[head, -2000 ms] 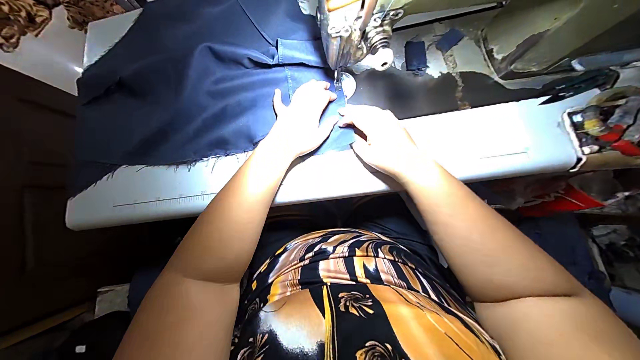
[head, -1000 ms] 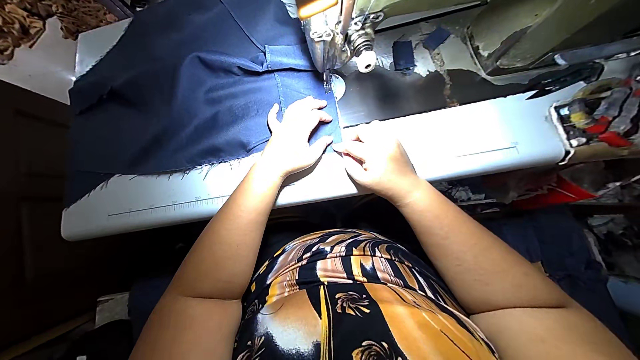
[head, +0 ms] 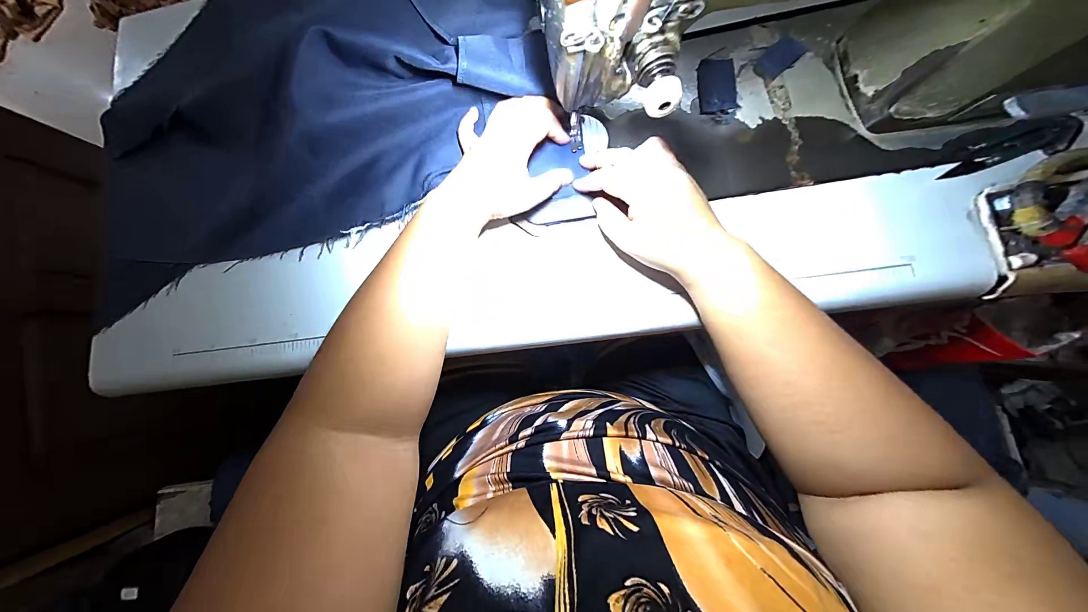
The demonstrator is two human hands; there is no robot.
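Observation:
Dark navy fabric with a frayed edge lies over the left of the white sewing table, one part of it running beneath the presser foot of a sewing machine. My left hand rests on the fabric just left of the foot, fingers apart, thumb toward the right. Just in front of the foot and to its right, my right hand pinches the fabric's right edge between thumb and fingers. The machine's lamp lights both hands brightly.
Small navy scraps lie on the machine bed, right of the needle. Dark scissors or snips lie farther right. A tray of small tools sits at the table's right end.
The fabric near the foot has shifted, its near edge now closer to the needle. My left hand has moved up toward the foot, its thumb and fingers more spread.

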